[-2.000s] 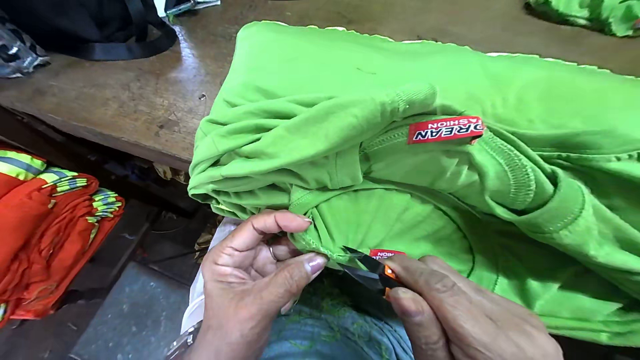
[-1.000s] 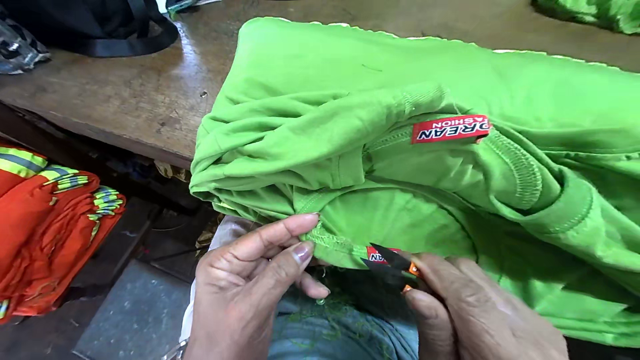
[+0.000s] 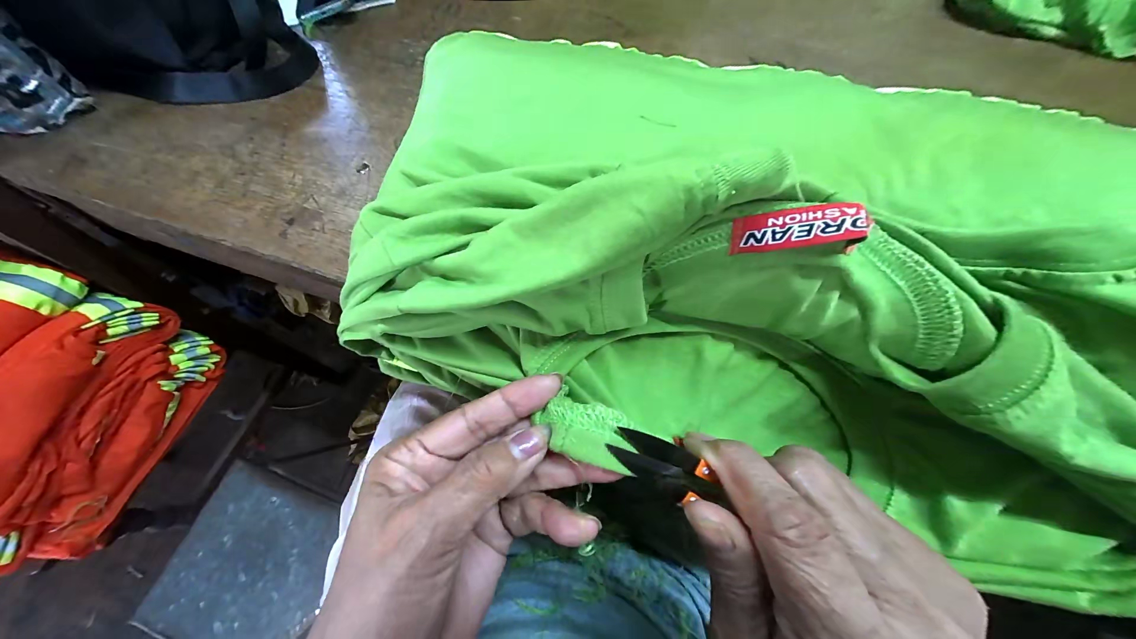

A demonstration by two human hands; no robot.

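A bright green knit garment (image 3: 763,373) lies in folds across the table edge, with a red woven label (image 3: 799,228) bearing writing on its upper layer. My left hand (image 3: 470,497) pinches the garment's stitched edge between thumb and index finger. In my right hand (image 3: 799,524) is a pair of small black thread snips (image 3: 661,461) with orange parts. Their pointed blades are parted and lie at the green edge, just right of my left fingertips. A loose green thread (image 3: 584,515) hangs by my left hand's lower fingers.
The wooden table (image 3: 222,177) carries a black bag (image 3: 204,53) at the upper left and more green fabric (image 3: 1056,22) at the upper right. Orange garments with reflective strips (image 3: 89,426) are stacked at the left. Green thread scraps (image 3: 612,577) lie on the blue cloth over my lap.
The lower red label, visible near the snips in both earlier frames, is now out of sight. My left fingers have shifted along the stitched edge, and the snips stay close to it.
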